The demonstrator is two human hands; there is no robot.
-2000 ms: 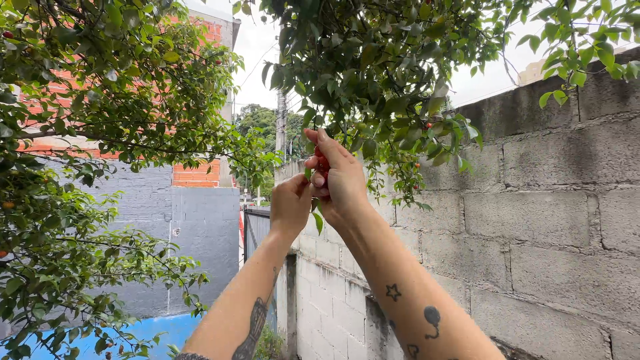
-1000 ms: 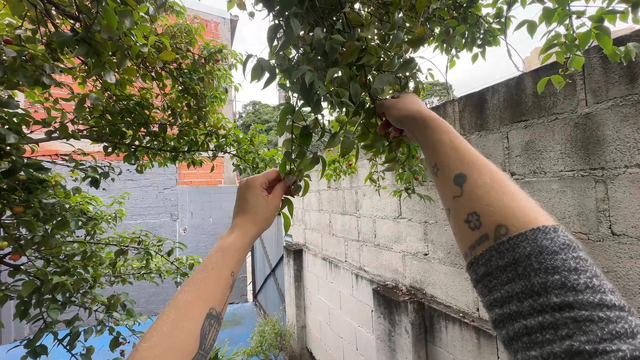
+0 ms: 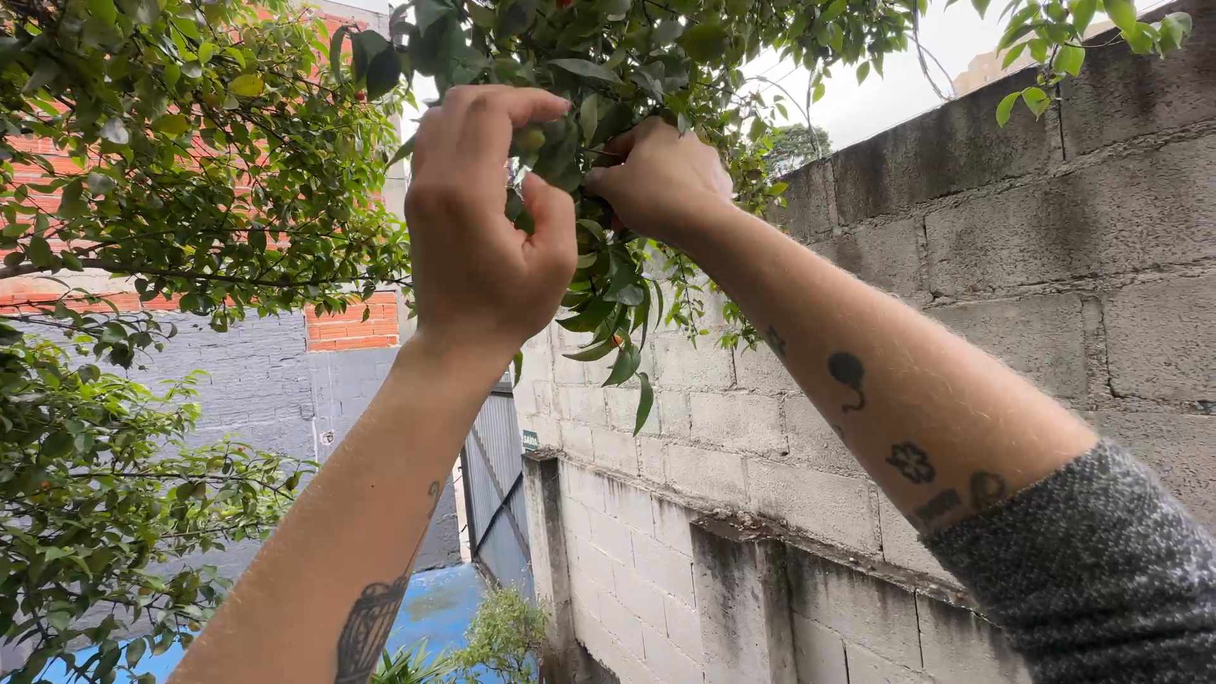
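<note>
A leafy tree branch (image 3: 617,285) hangs down at the top middle. My left hand (image 3: 489,209) is raised at its left side, thumb and fingers apart, with nothing seen between them. Just behind its fingertips shows a greenish fruit (image 3: 528,141) among the leaves. To the right, my right hand (image 3: 660,176) reaches into the foliage with its fingers bent; leaves and the hand itself hide the fingertips, and a bit of red shows beneath it. Lower on the branch, a small orange-red fruit (image 3: 617,340) is partly covered by leaves.
A concrete block wall (image 3: 1007,247) runs along the right, with a lower white block wall (image 3: 627,541) under it. More foliage (image 3: 190,161) fills the left, before a grey-painted wall (image 3: 237,380). A metal gate (image 3: 499,484) and a small shrub (image 3: 503,632) stand beyond my arms.
Two seconds ago my hands were together around red fruit; one second ago they were apart. My left hand has since risen from the lower leaves and opened. My right hand is still in the foliage.
</note>
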